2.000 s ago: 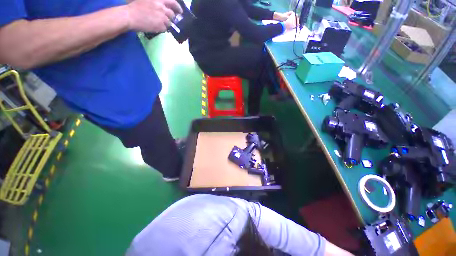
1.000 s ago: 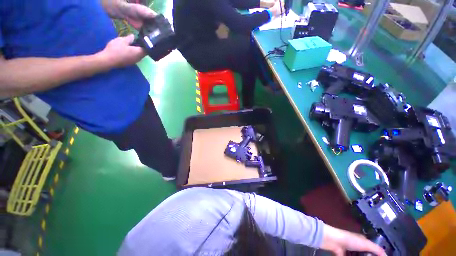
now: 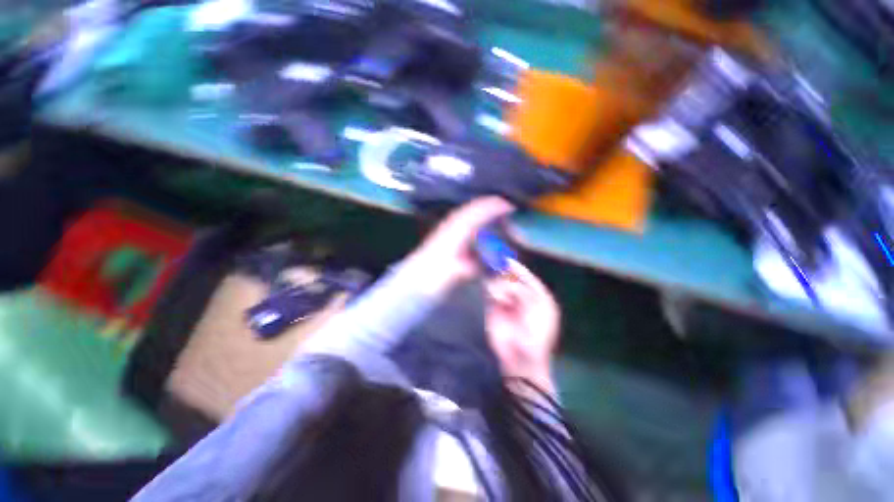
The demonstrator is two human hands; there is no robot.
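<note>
The view is blurred. A black unit (image 3: 461,175) with a pale label is at the bench's front edge. My left hand (image 3: 469,233) is at its near side, with the fingers around a dark part that shows a blue band (image 3: 495,252). My right hand (image 3: 524,316) is just below and to the right, fingers curled close to the blue-banded end. Blur hides whether the right fingers grip it.
A white ring (image 3: 384,159) and black units (image 3: 294,83) lie on the green bench (image 3: 676,260). An orange stand (image 3: 559,116) is behind my hands. More black units are at right. A black bin (image 3: 157,343) and red stool (image 3: 108,257) are at left. A person's sleeve shows lower right.
The view has swung to the right. My left hand moved from the unit's top to its near side, and my right hand has come into view. The person in blue at left is out of view.
</note>
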